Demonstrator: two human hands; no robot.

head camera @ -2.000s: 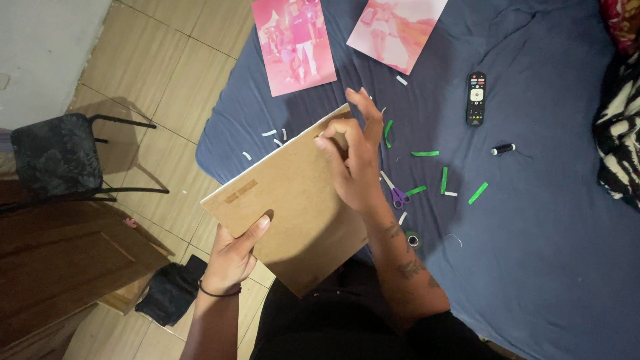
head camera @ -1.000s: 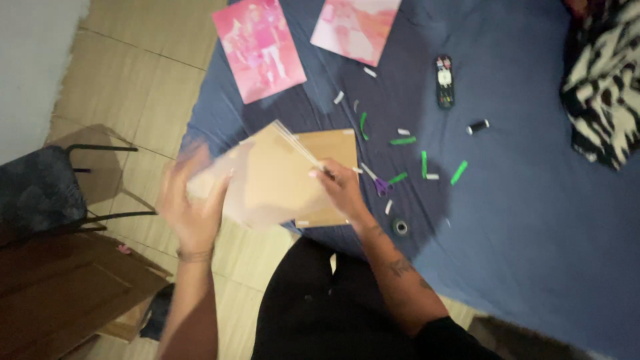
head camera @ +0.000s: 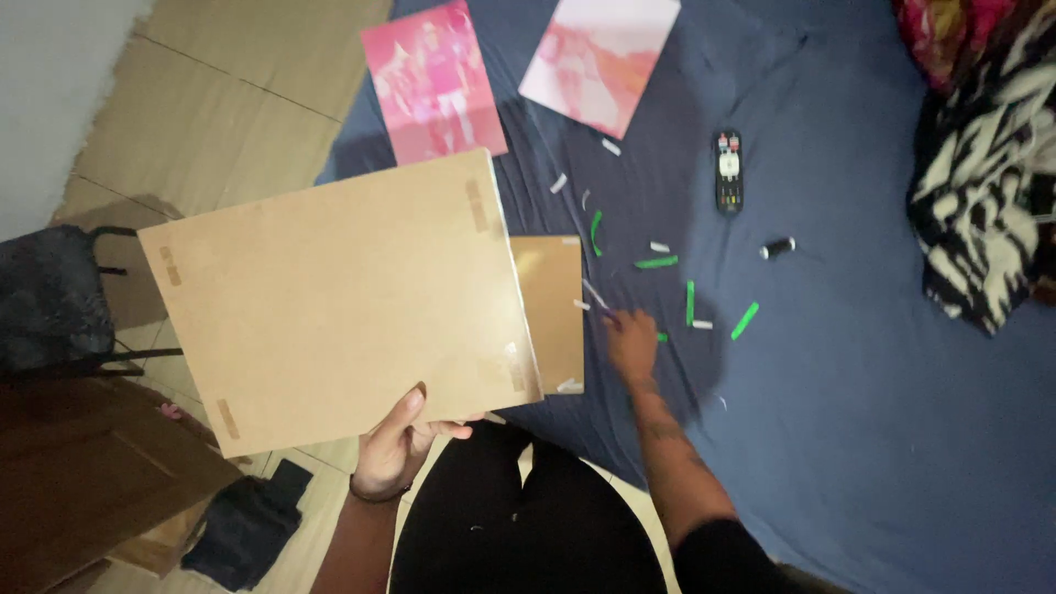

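Note:
My left hand [head camera: 400, 441] grips the lower edge of a thin brown board [head camera: 346, 305], thumb on its face. Darker tape-like strips mark the board near its corners. Partly behind it, a second brown board [head camera: 553, 322] lies on the bed with small white pieces at its edge. My right hand [head camera: 634, 342] reaches down onto the blue sheet, its fingers at the purple handle of the scissors [head camera: 609, 312]; whether they have closed on it is hidden. Green strips [head camera: 690, 304] and white scraps [head camera: 659, 247] are scattered around this hand.
Two pink-tinted prints [head camera: 437, 82] lie at the bed's far edge. A remote control [head camera: 728, 172] and a spool of black thread [head camera: 777, 247] rest to the right, near a patterned black and white cloth [head camera: 973, 206]. A chair [head camera: 54, 297] and dark clothing [head camera: 247, 524] are on the floor side.
The upper board has been lifted to the left in my left hand. My right hand has moved from the boards to the scissors on the bed.

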